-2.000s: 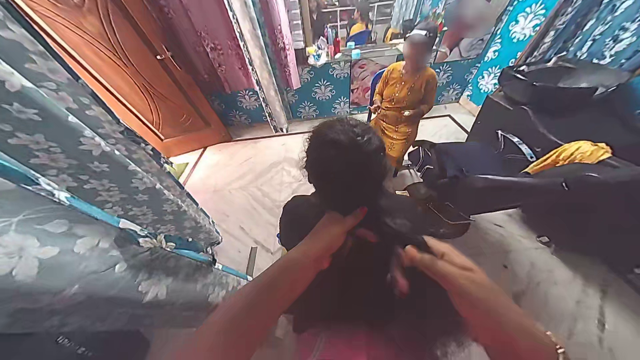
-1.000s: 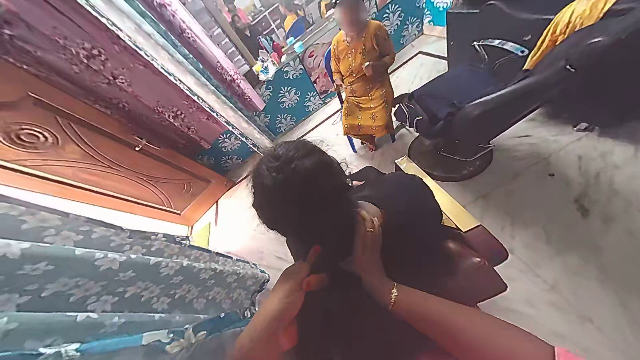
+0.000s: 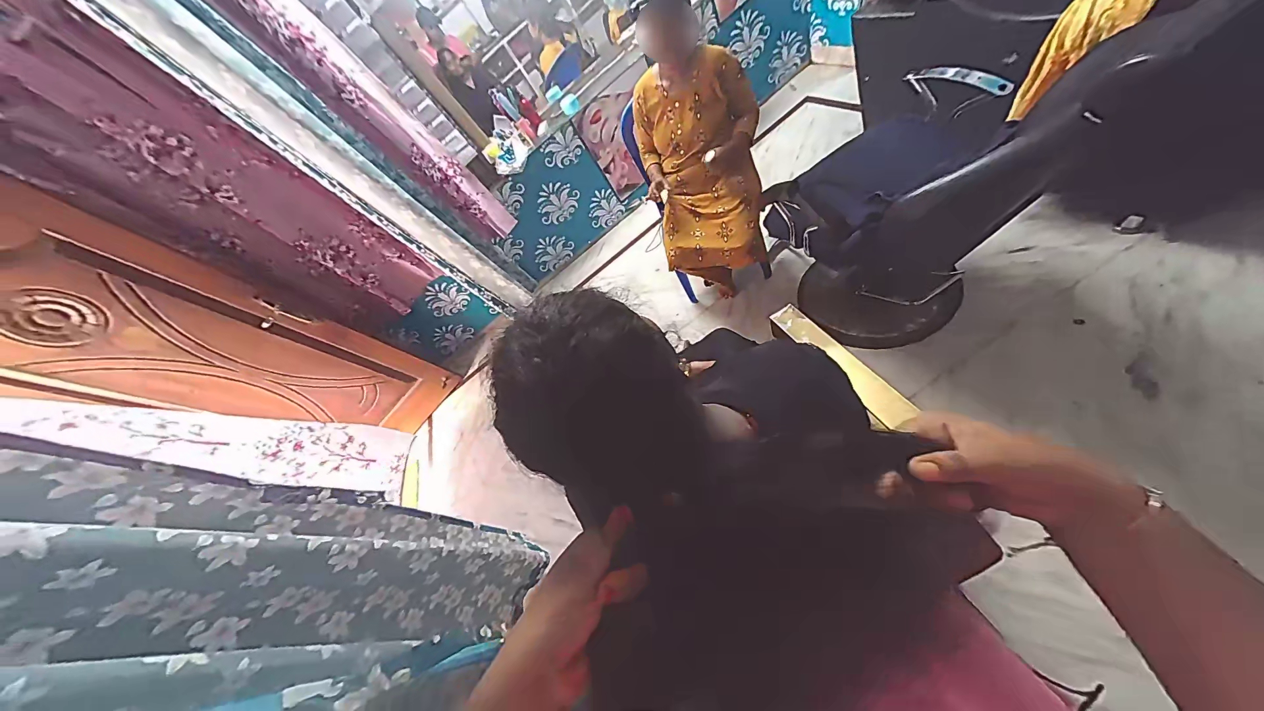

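Observation:
A person with dark hair [image 3: 592, 395] sits below me, seen from behind and above, in dark clothing. My left hand [image 3: 583, 602] is at the left side of the hair near the nape, its fingertips partly hidden in the dark mass; whether it grips a strand is unclear. Out to the right, my right hand [image 3: 973, 464] pinches a lock of dark hair [image 3: 889, 444] pulled sideways from the head. A thin bracelet [image 3: 1153, 499] is on the right wrist. Below the hands, hair and dark clothing merge, so their border cannot be told.
Beyond the head, another person in a mustard outfit [image 3: 696, 158] is on a blue chair [image 3: 685, 284]. A black salon chair [image 3: 889, 217] with a round base stands at right. Floral grey curtains [image 3: 247, 573] hang close at left, before a carved wooden door [image 3: 197, 326]. Bottles stand on a counter behind.
My right hand has moved away from the neck to the right, drawing a lock of hair out. The left hand remains by the hair. The view has turned since two seconds ago.

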